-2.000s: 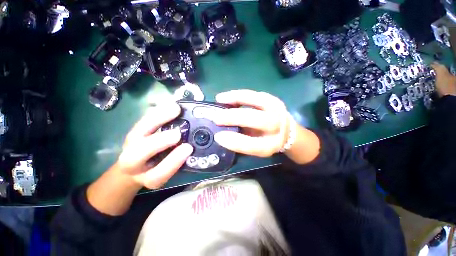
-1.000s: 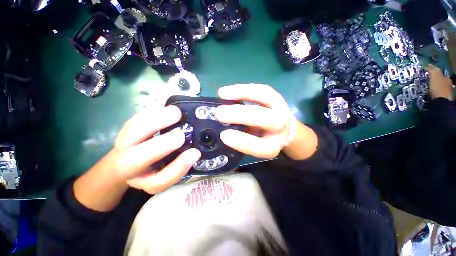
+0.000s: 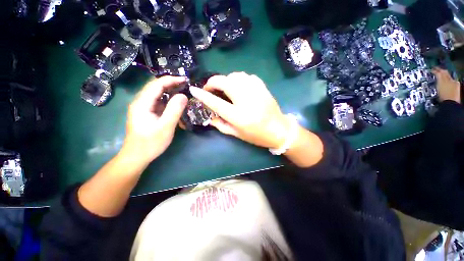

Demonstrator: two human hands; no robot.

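Observation:
A dark camera housing (image 3: pixel 199 113) is between my hands, over the green bench mat; its component-covered inner side shows and my fingers hide much of it. My left hand (image 3: pixel 155 114) holds its left side with thumb and fingers. My right hand (image 3: pixel 247 107) is on its upper right, with the index fingertip at its top. Just behind it lies an open black shell with a circuit board (image 3: pixel 170 55). Another open shell (image 3: pixel 108 51) lies to its left, with a round part (image 3: pixel 96 90) beside it.
Black trays (image 3: pixel 25 112) stand at the left. More open shells (image 3: pixel 224 23) lie at the back. At the right are a dark heap of small parts (image 3: pixel 348 56), pale rings (image 3: pixel 407 86), two units with silvery boards (image 3: pixel 300 52) and another person's hand (image 3: pixel 446 85).
The housing, whose lens face showed before, now shows its component side and is farther from my body. Both hands have moved forward with it and changed their grip. The round white part behind it is hidden.

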